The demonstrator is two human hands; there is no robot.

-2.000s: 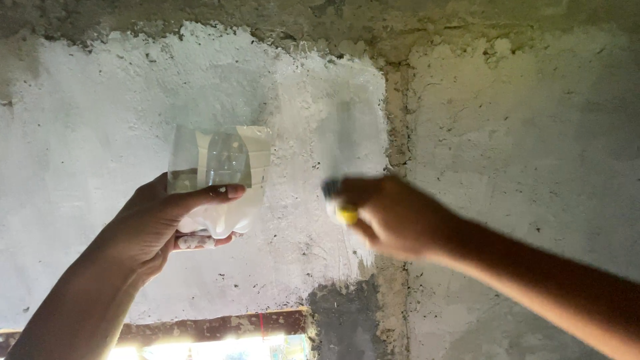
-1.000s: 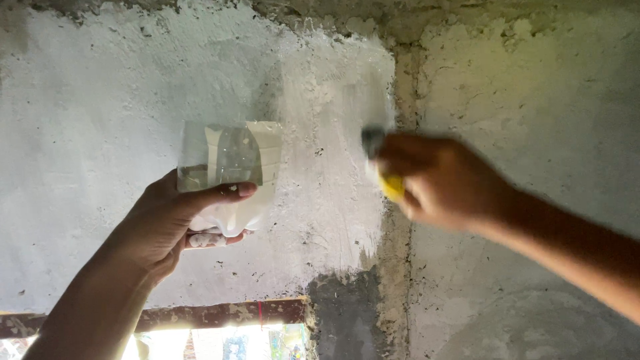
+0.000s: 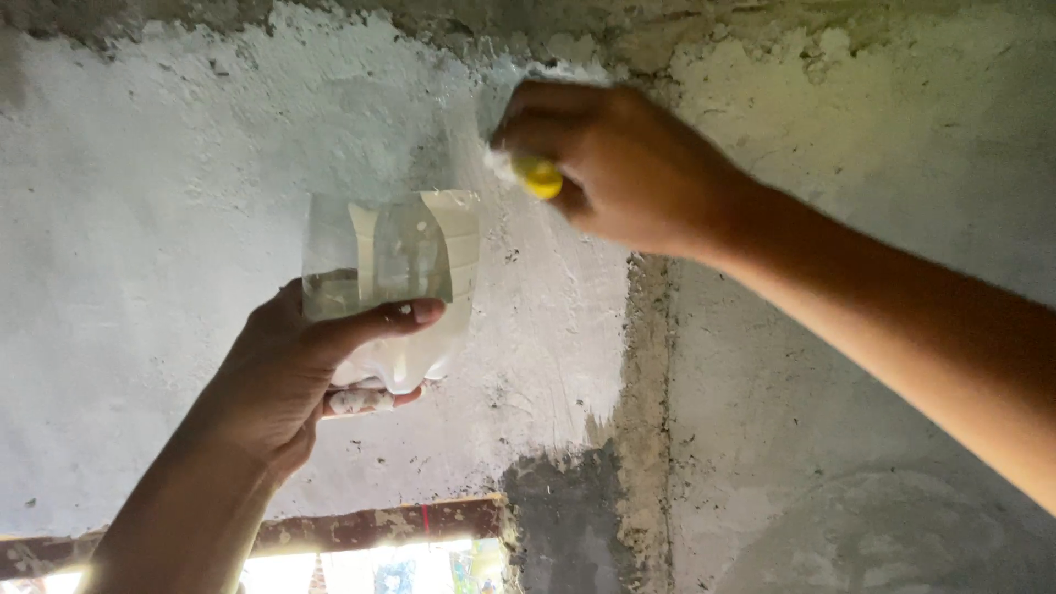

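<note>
My left hand [image 3: 330, 355] grips a cut-off clear plastic bottle base [image 3: 404, 264], held upright, with white paint inside and smeared on its walls. White paint also marks a finger below it. Up and to the right, my right hand [image 3: 610, 165] is closed around a tool with a yellow handle end [image 3: 540, 177], likely a paintbrush; its working end is mostly hidden behind the fingers. That hand is at the upper part of the white-painted wall [image 3: 544, 322], near the rough upper edge of the paint.
A bare cement strip [image 3: 648, 355] runs down the wall, with a dark grey patch [image 3: 565, 520] beside its lower part. Below left is a wooden frame [image 3: 379, 528] over a bright opening. Rough unpainted cement [image 3: 643, 37] spans the top.
My right hand, holding the yellow-handled tool, has moved up and to the left from beside the cement strip. My left hand still holds the plastic container in about the same place.
</note>
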